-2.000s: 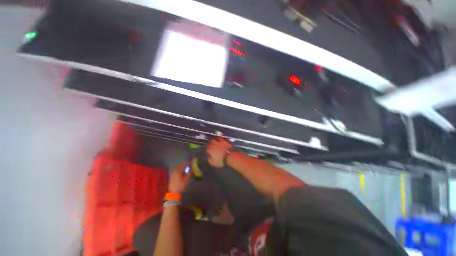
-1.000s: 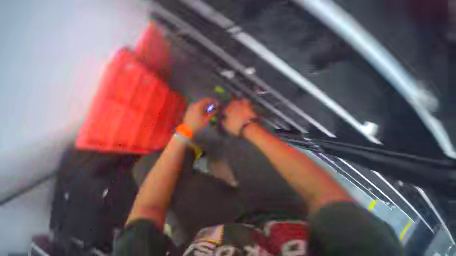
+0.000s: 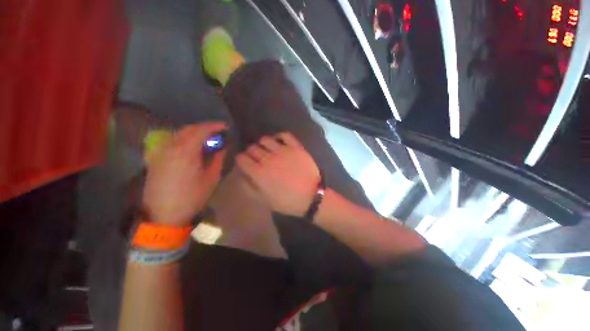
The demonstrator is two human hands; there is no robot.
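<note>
My left hand [image 3: 181, 171], with an orange band and a pale band at the wrist, holds a small black device [image 3: 213, 143] between thumb and fingers. The device shows a tiny blue-white lit spot. My right hand [image 3: 281, 169], with a dark bracelet, is beside it over my lap, fingers curled and pointing towards the left hand. I cannot tell whether the right hand holds anything. The picture is blurred.
A red crate [image 3: 55, 90] stands close at the upper left. Black rack shelves with pale front edges [image 3: 451, 77] run along the right, some with red lit digits [image 3: 560, 26]. A black bar [image 3: 479, 165] crosses the rack. My legs and yellow-green shoes [image 3: 218, 55] are below.
The view has turned and come closer to the crate and my lap. The left hand still holds the lit device. The right hand remains beside it, now with a small gap between them.
</note>
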